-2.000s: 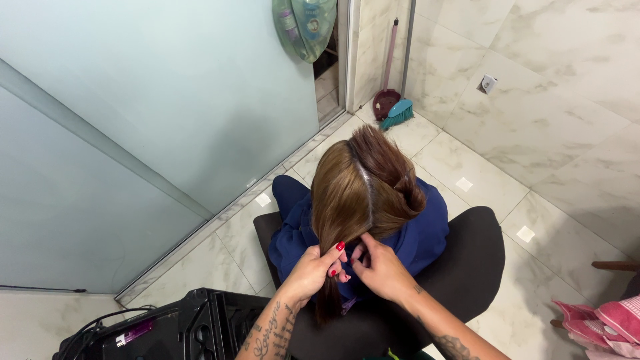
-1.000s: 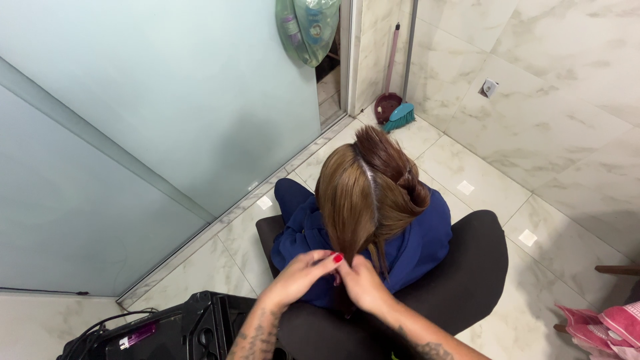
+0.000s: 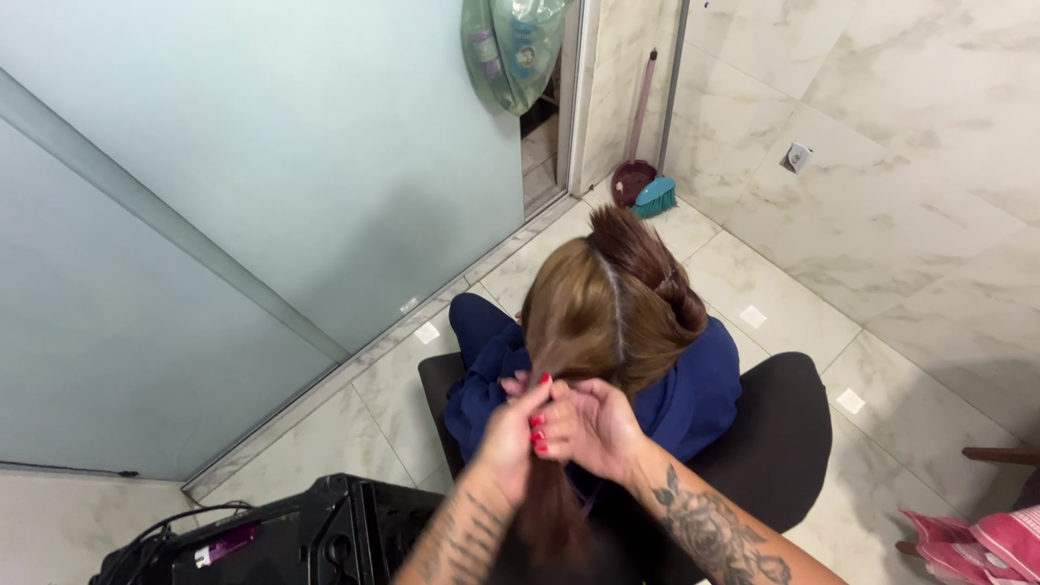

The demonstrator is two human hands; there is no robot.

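Observation:
A seated person's brown hair (image 3: 569, 309) is parted down the back of the head, with the right part gathered up and twisted. My left hand (image 3: 516, 435) is closed on the gathered left section, its thumb near the nape. Close against it, my right hand (image 3: 589, 426) has curled fingers at the same strands. Below both hands hangs the loose length of that section (image 3: 552, 512). The person wears a dark blue top (image 3: 699, 390). Exactly which strands lie between my right fingers is hidden.
A dark chair (image 3: 780, 439) is under the person. At lower left stands a black case or cart (image 3: 341, 520) with cables. A frosted glass door (image 3: 284, 162), a hanging green bag (image 3: 516, 49), a dustpan (image 3: 632, 183), a teal brush (image 3: 655, 197) and a pink towel (image 3: 975, 540) are around.
Both hands have stayed at the lower end of the left hair section, and their fingers have shifted around it. The loose length shows more below them than one second ago.

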